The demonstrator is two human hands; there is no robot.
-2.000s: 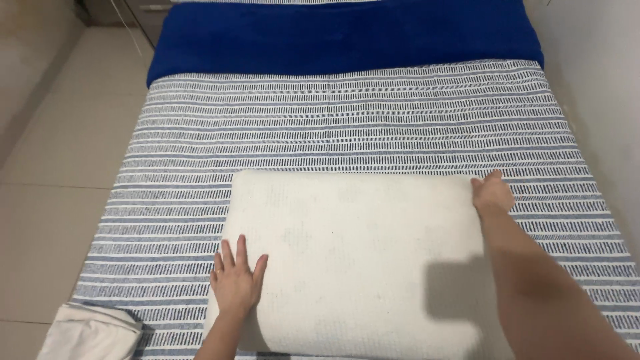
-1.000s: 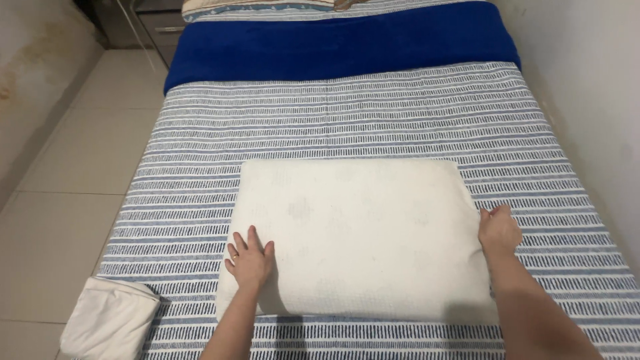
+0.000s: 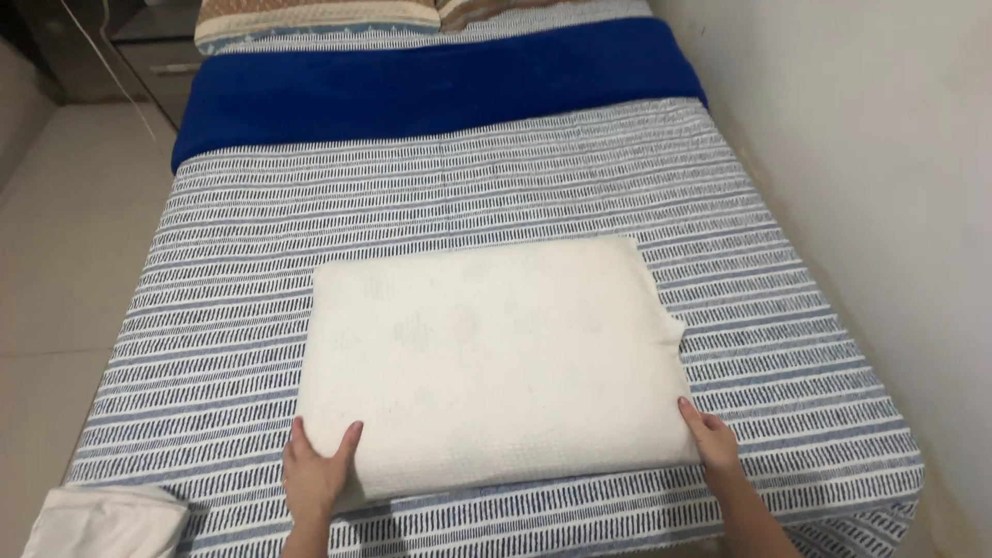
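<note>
A white fabric-covered pillow [image 3: 496, 356] lies flat on the striped bedspread [image 3: 465, 194], with faint grey marks on its top. My left hand [image 3: 316, 465] is at its near left corner, thumb on top and fingers along the left side. At the near right corner, my right hand [image 3: 709, 438] has its fingers against the pillow's edge; the fingertips are partly hidden. A small flap of the cover sticks out from the right side. Folded pale cloth [image 3: 108, 521] rests on the bed's near left corner.
A blue blanket [image 3: 442, 81] is folded across the far part of the bed, with patterned pillows [image 3: 318, 19] beyond it. A drawer unit [image 3: 163, 66] stands at the far left, tiled floor [image 3: 70, 294] runs along the left side, and a pale wall [image 3: 868, 155] borders the right.
My right hand has moved down the pillow's right side to the near corner. My left hand has also shifted toward the near left corner. A flap now sticks out on the right side.
</note>
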